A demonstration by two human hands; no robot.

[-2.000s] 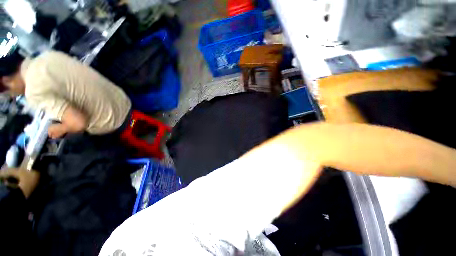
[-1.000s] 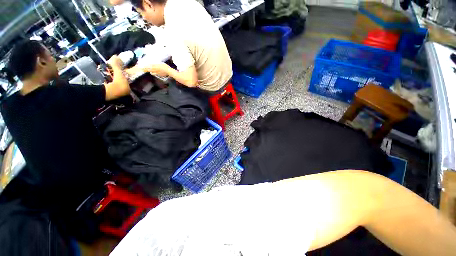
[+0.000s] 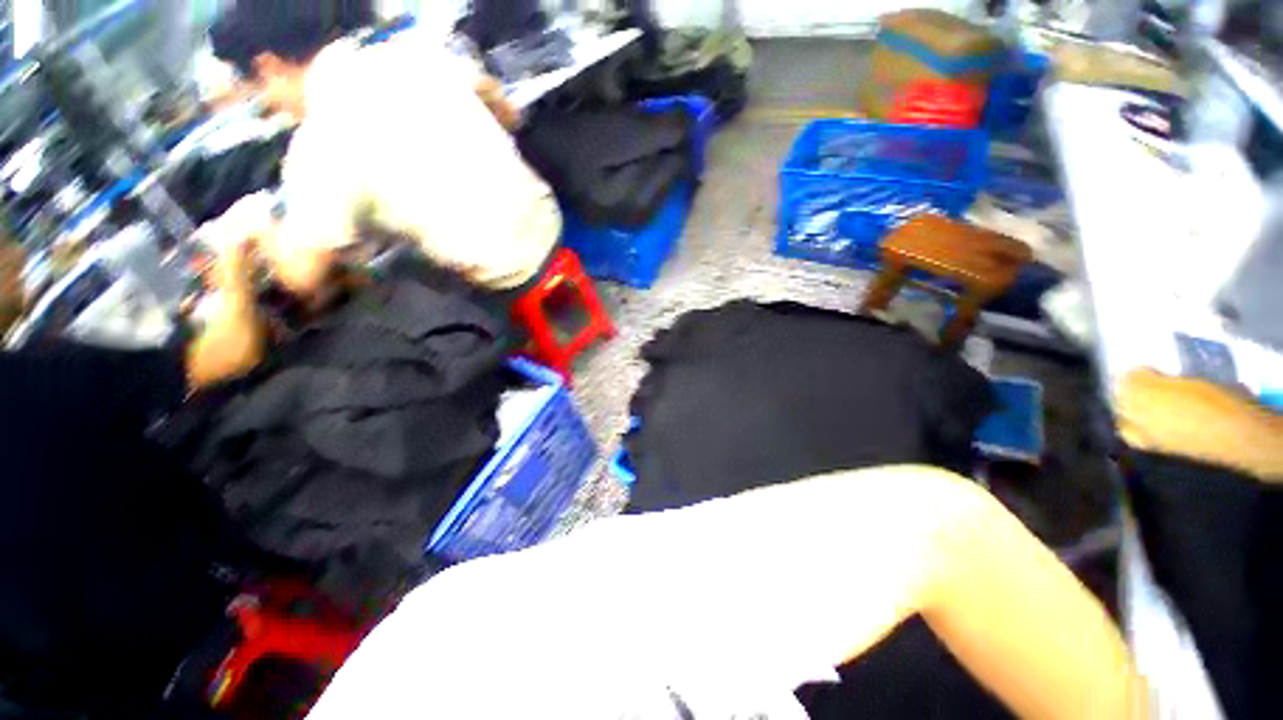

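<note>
My left arm, in a white sleeve, crosses the bottom of the view, and its forearm runs down to the bottom right edge. The hand at its end is out of the picture. My right hand is not in view. Black cloth (image 3: pixel 1213 563) lies on the white table (image 3: pixel 1126 211) at the right, beside a tan patch (image 3: pixel 1203 418). A large black fabric heap (image 3: pixel 802 401) stands beyond my arm, with a bit of blue showing at its left side.
A brown stool (image 3: pixel 957 256) and a blue crate (image 3: pixel 879 190) stand behind the heap. Left are a red stool (image 3: pixel 563 310), another blue crate (image 3: pixel 518 471) and a dark cloth pile (image 3: pixel 352 422). A person in a light top (image 3: pixel 408 162) sits beyond; another in black is at the left edge.
The view has swung left since the oldest frame, then slightly back right. The table and the black cloth on it show more than one second ago. My forearm now points more steeply down.
</note>
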